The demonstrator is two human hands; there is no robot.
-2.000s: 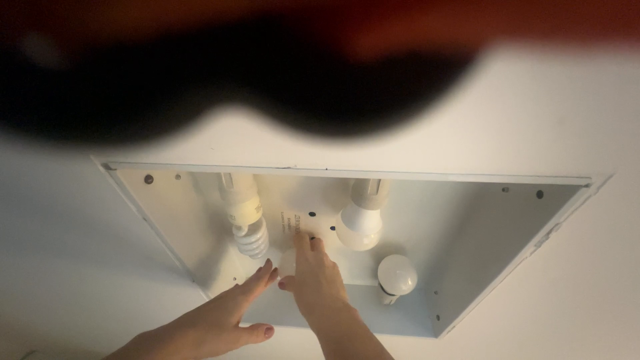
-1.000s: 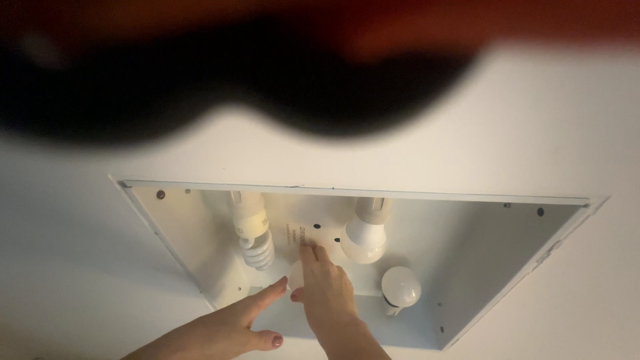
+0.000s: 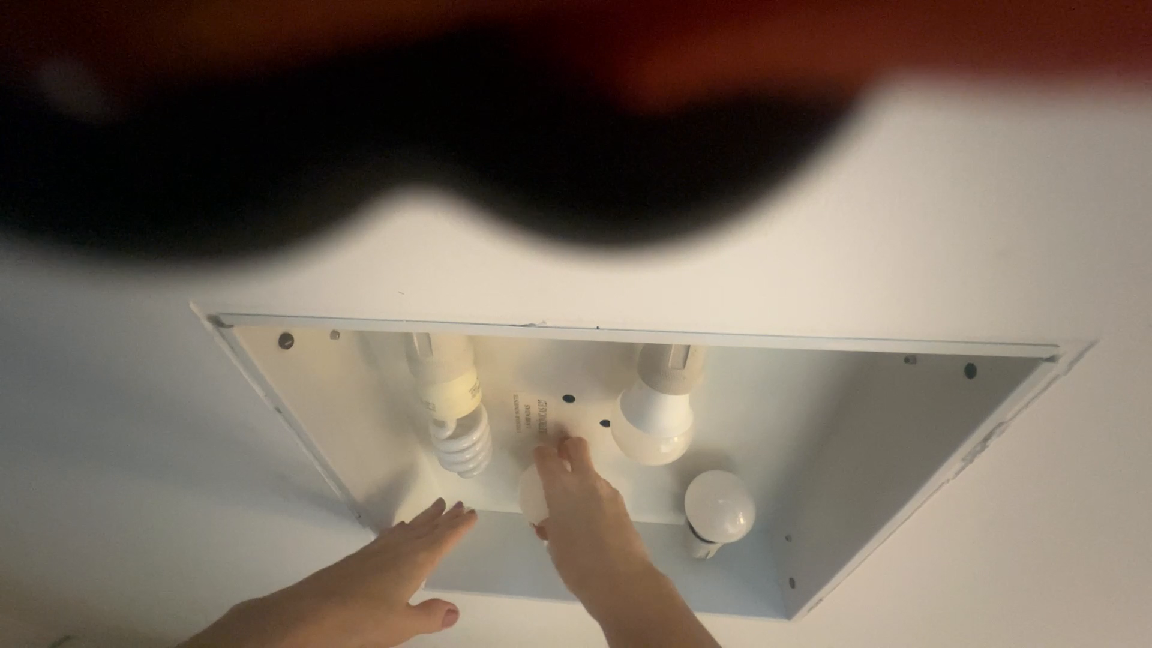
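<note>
Inside a recessed ceiling light box, my right hand (image 3: 585,513) has its fingers curled around a round white light bulb (image 3: 533,495), which it partly hides; its socket is out of sight. My left hand (image 3: 396,571) is spread near the box's lower left edge with nothing in it. A spiral compact fluorescent bulb (image 3: 463,441) sits in a socket at the left. Right of the centre, a white bulb (image 3: 654,423) hangs in another socket. Another round bulb (image 3: 720,507) stands in a holder toward the lower right.
The white metal frame (image 3: 630,337) of the box borders the ceiling (image 3: 1017,225), with chipped edges at the right. The back panel bears printed writing and dark holes. A blurred dark and red shape covers the top of the view.
My left hand has moved away from my right hand, toward the left. My right hand stays at the same bulb.
</note>
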